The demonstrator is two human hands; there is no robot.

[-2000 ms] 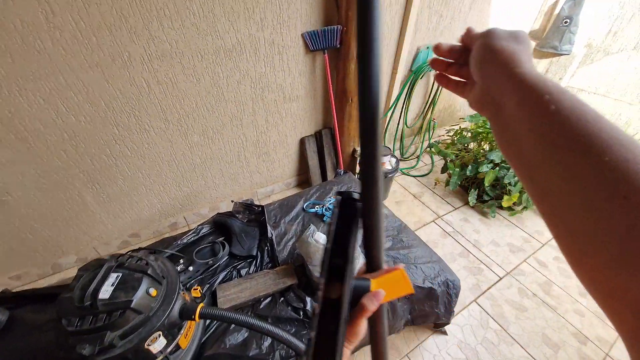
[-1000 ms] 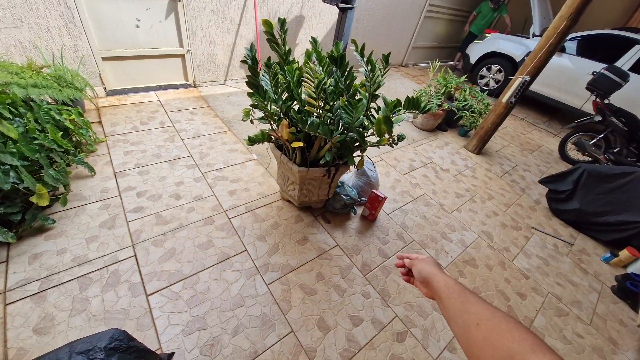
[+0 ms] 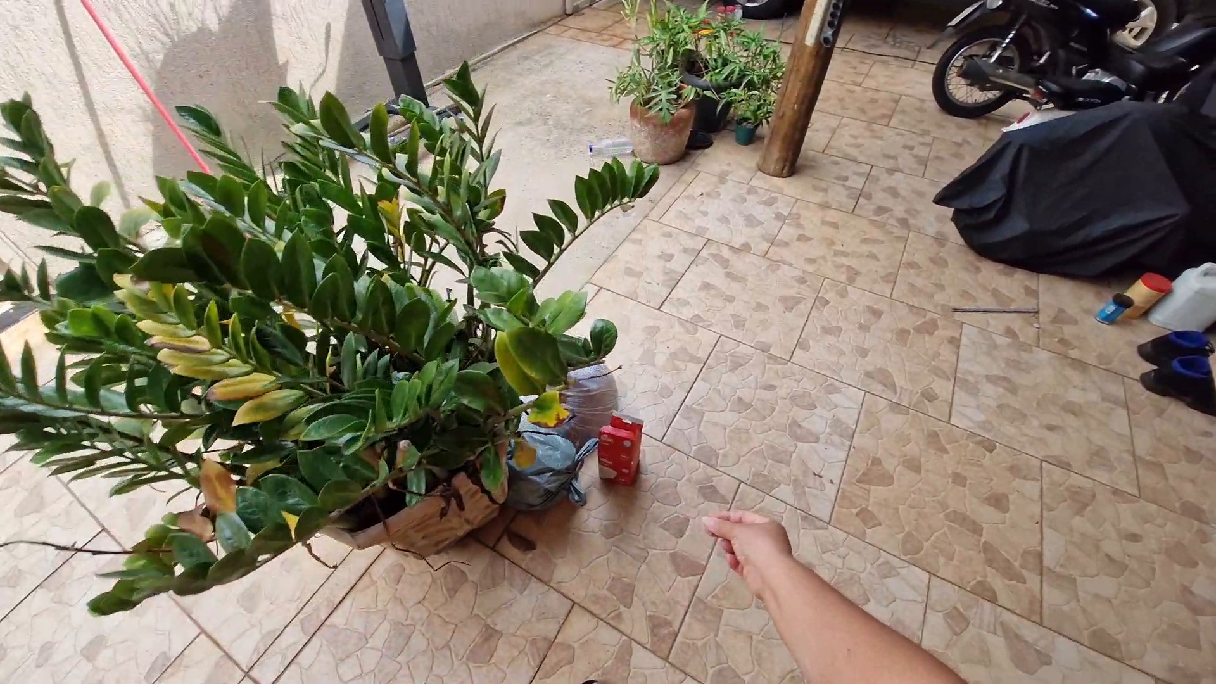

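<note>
My right hand (image 3: 752,548) reaches in from the lower right over the tiled floor, its fingers loosely curled. Whether something small is between the fingertips cannot be told. The nearest thing to it is a red carton (image 3: 620,449), upright on the tiles, up and to the left. Beside the carton lies a knotted grey-green plastic bag (image 3: 543,467) against a large planter (image 3: 439,521) with a leafy ZZ plant (image 3: 356,313). My left hand is out of the picture.
A wooden post (image 3: 801,90) stands near smaller potted plants (image 3: 662,133). Right are a motorcycle (image 3: 1031,57), a black cover (image 3: 1083,185) over something, a white jug (image 3: 1187,296), small containers and dark shoes (image 3: 1178,380). A thin rod (image 3: 995,310) lies on the tiles.
The view has swung from the wall, vacuum cleaner and black plastic to the patio, and the large plant is now closer. My left hand, earlier on a dark pole with an orange part, has left view.
</note>
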